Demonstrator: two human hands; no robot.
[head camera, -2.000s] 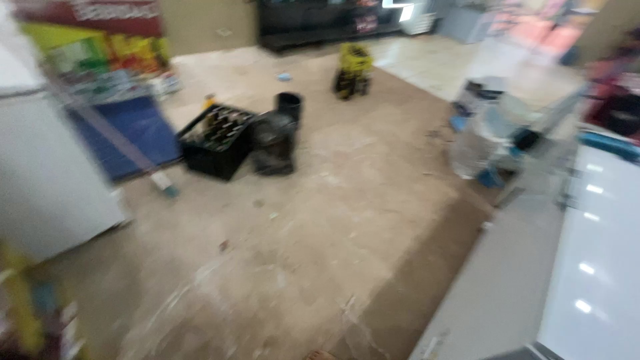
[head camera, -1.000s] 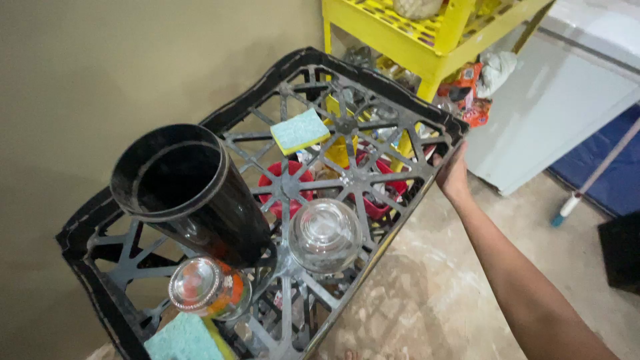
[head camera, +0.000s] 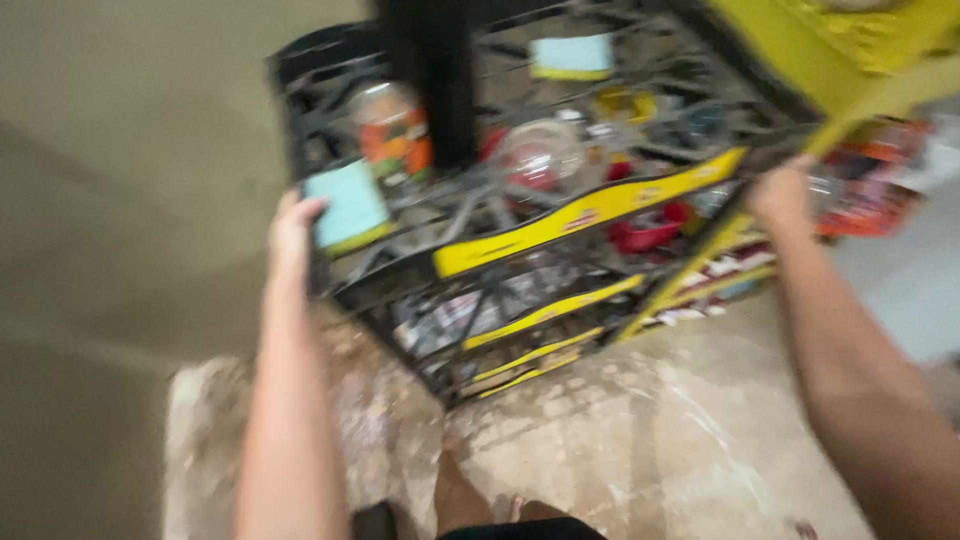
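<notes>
A black plastic shelf rack with yellow label strips stands before me, tilted in view. My left hand grips the left edge of its top shelf, thumb beside a blue-and-yellow sponge. My right hand is closed on the top shelf's right corner. On the top shelf are a jar with orange and green contents, a tall black container, a clear round glass container and a second sponge. Lower shelves hold a red container and small items, blurred.
A yellow rack touches or nearly touches the shelf at the upper right. Orange packets lie beside it, near a white surface at the right. A wall runs along the left. My legs and feet are on the floor below.
The view has swung from the wider room to the shelf. My left hand now shows on the shelf's left edge; my right hand remains on its right corner.
</notes>
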